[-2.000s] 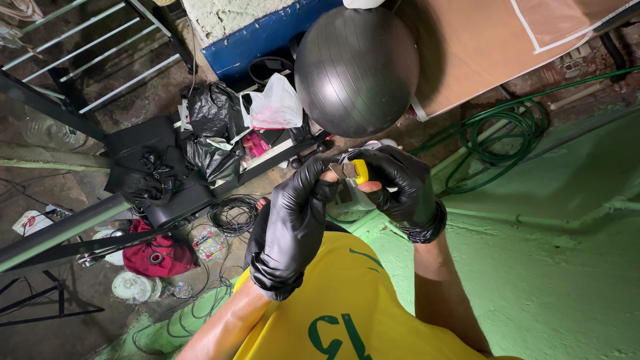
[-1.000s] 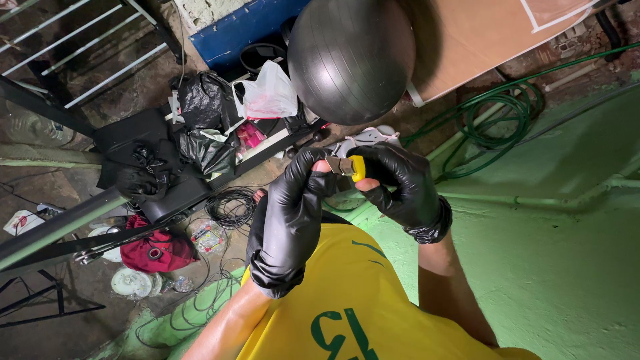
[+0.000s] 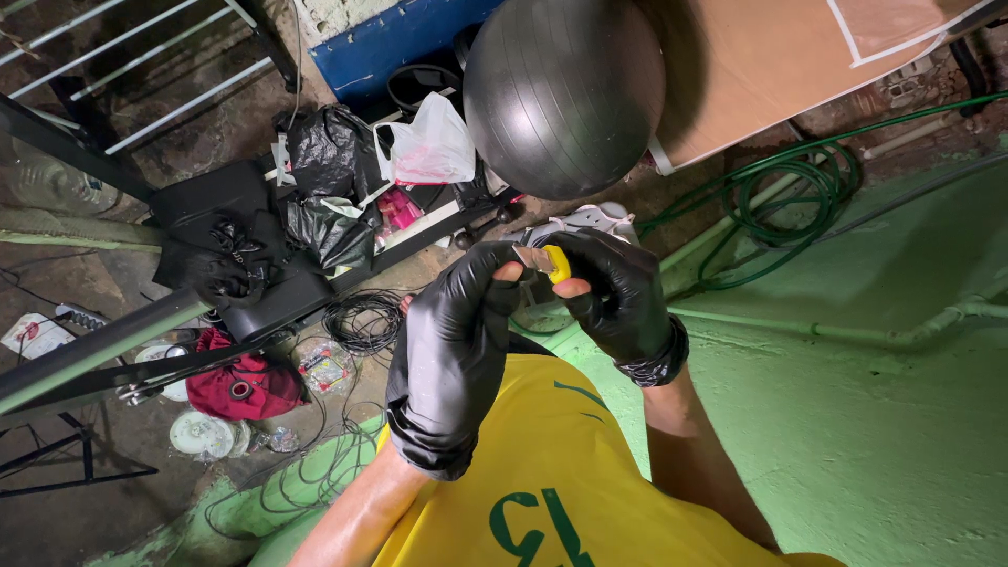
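Both my hands wear black gloves, with a thumb tip bare on each. Between them, in front of my chest, is a small yellow-handled tool (image 3: 558, 264) with a flat metal blade that looks like a utility knife's. My right hand (image 3: 618, 295) grips the yellow part between thumb and fingers. The thumb and fingers of my left hand (image 3: 465, 315) pinch the far end of the metal blade (image 3: 533, 257). The gloved fingers hide part of the tool.
Beyond my hands sits a large black exercise ball (image 3: 563, 94) beside a brown board (image 3: 748, 71). A green hose (image 3: 835, 189) lies coiled at right. Plastic bags (image 3: 429, 142), a red cloth bag (image 3: 244, 378), coiled black cable (image 3: 362, 321) and a metal frame (image 3: 102, 342) are at left.
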